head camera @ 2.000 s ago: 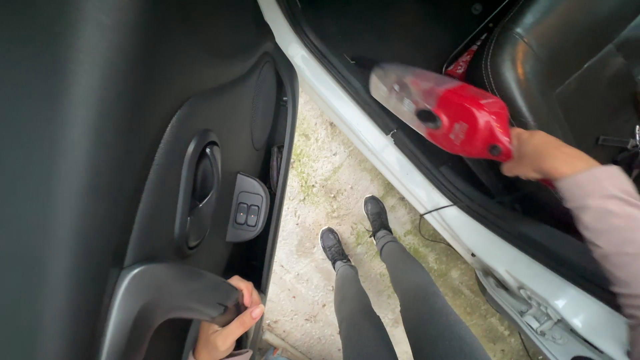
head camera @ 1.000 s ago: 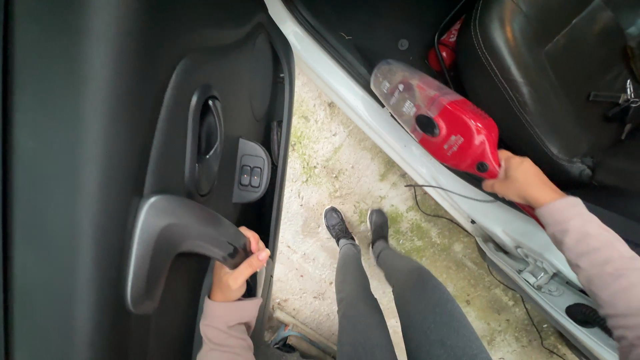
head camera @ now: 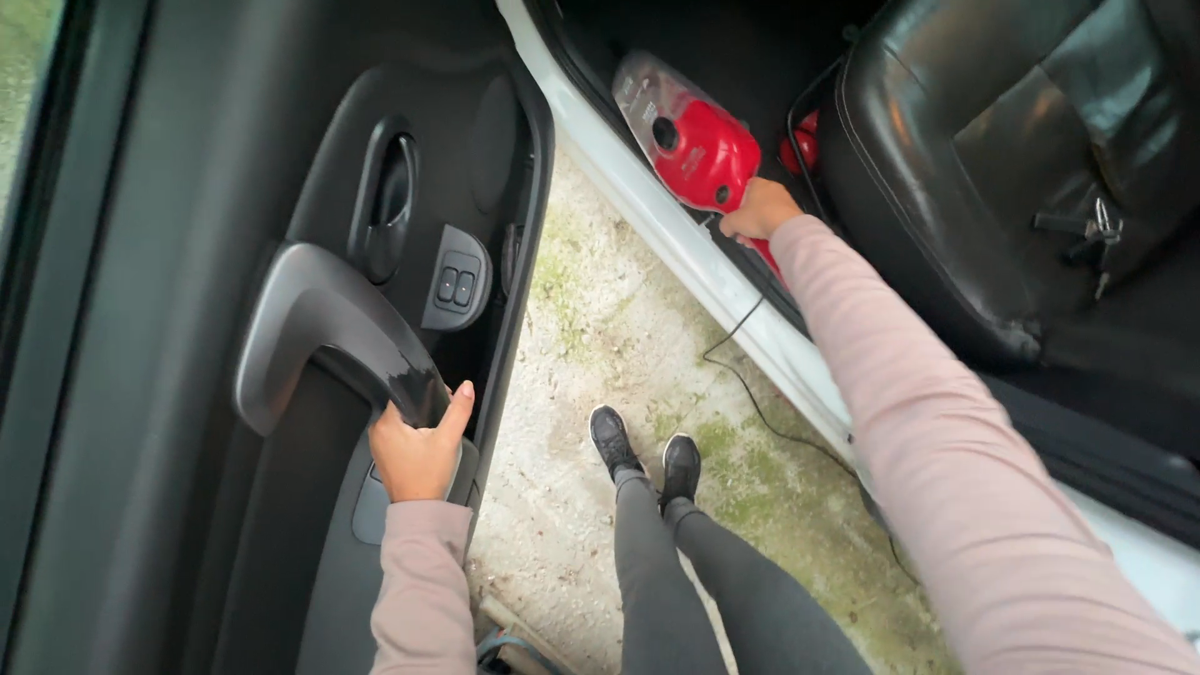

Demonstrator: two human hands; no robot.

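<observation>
My right hand [head camera: 761, 214] grips the handle of a red handheld vacuum cleaner [head camera: 708, 155] with a clear nozzle end. The vacuum is over the car's floor area, just inside the white door sill [head camera: 647, 206], its nozzle pointing up and left. A thin black cord [head camera: 750, 394] hangs over the sill below it. My left hand [head camera: 422, 445] is closed around the lower end of the grey pull handle [head camera: 323, 309] on the black inner door panel [head camera: 281, 525]. Window switches [head camera: 457, 279] sit beside that handle.
A black leather car seat [head camera: 937, 169] is at the upper right, with a bunch of keys [head camera: 1099, 234] on it. A red object [head camera: 800, 145] shows beside the seat. My feet [head camera: 647, 455] stand on mossy concrete [head camera: 562, 375] between door and sill.
The vacuum in my right hand has moved away from me, deeper into the footwell side of the sill. My left hand stays on the door pull handle. The view has shifted.
</observation>
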